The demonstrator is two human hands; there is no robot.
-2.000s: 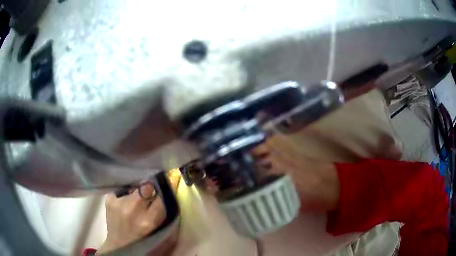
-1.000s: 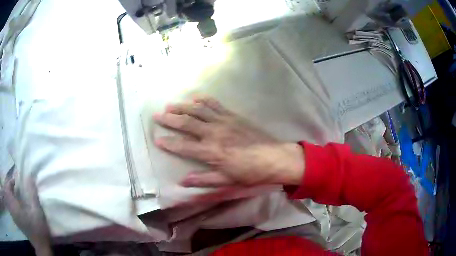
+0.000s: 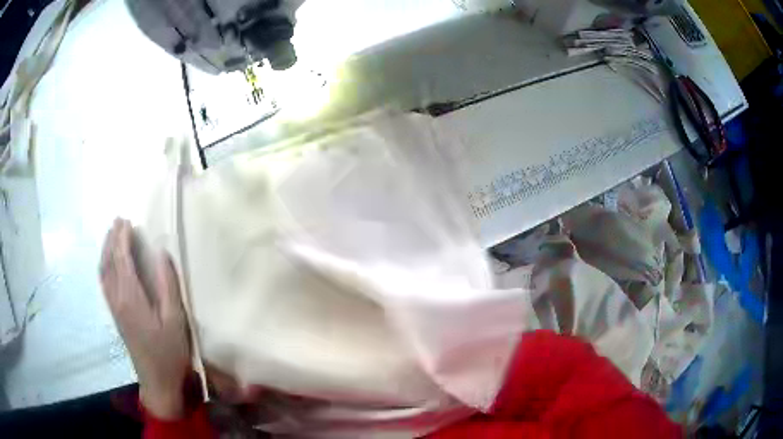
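Note:
A large beige garment panel [image 3: 257, 283] lies over the front of the machine table, blurred, with its right part lifted and folded over. My left hand [image 3: 150, 309] lies at the panel's left side, fingers pointing up, beside a narrow raised edge [image 3: 182, 249]; whether it grips cloth cannot be told. My right hand is hidden behind the folded cloth; only the red sleeve [image 3: 567, 386] shows at lower right. The sewing machine head [image 3: 215, 30] is at the top, with the lit needle area [image 3: 255, 84] beyond the cloth.
Scissors [image 3: 700, 120] lie at the right table edge beside a stack of small cut pieces [image 3: 605, 41]. A printed measuring scale [image 3: 558, 167] runs along the front edge. Crumpled beige cloth [image 3: 601, 266] is below right. More beige cloth [image 3: 19, 111] lies at far left.
The cloth has moved toward me, away from the needle area, and its right part is folded over. My left hand has moved right and up. My right hand has gone from on top of the cloth to hidden.

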